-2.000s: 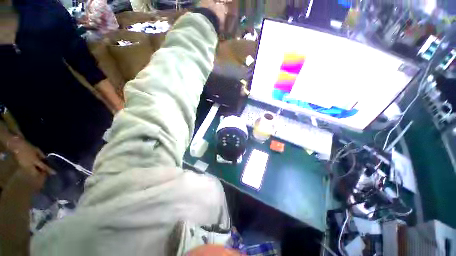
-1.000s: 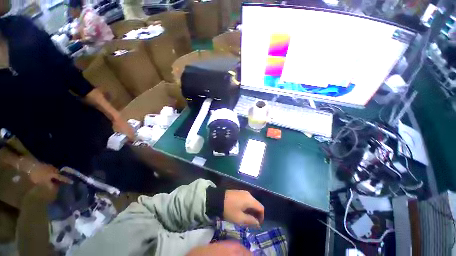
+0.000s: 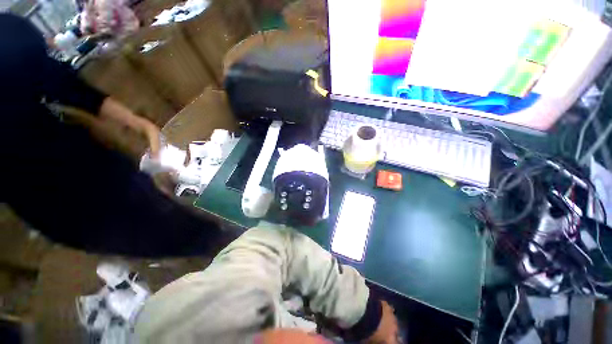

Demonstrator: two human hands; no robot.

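Note:
My left hand [image 3: 386, 326] is at the bottom edge, below the desk front, blurred and mostly cut off; whether it holds anything is hidden. Its pale sleeve crosses below the dome camera. My right hand is not seen; a blurred orange-pink shape at the bottom edge cannot be identified. On the green desktop [image 3: 423, 262] stands a white dome camera [image 3: 302, 176] with a black face and a ring of LEDs. A smartphone [image 3: 353, 226] with a bright white screen lies flat to its right. A long white strip [image 3: 264, 168] runs from the black box to beside the camera.
The monitor [image 3: 443, 54] stands behind a white keyboard [image 3: 429, 151]. A roll [image 3: 362, 148] and a small orange-red block [image 3: 389, 180] sit beyond the phone. Tangled cables [image 3: 557, 228] lie right. A bulky black box [image 3: 278, 91] is at back left. Another person [image 3: 74, 168] leans in from the left near cartoned white units.
My left arm came down from stretching to the upper left; my hand is now lower and farther right. The other person has bent forward towards the carton. The view has moved closer to the desk.

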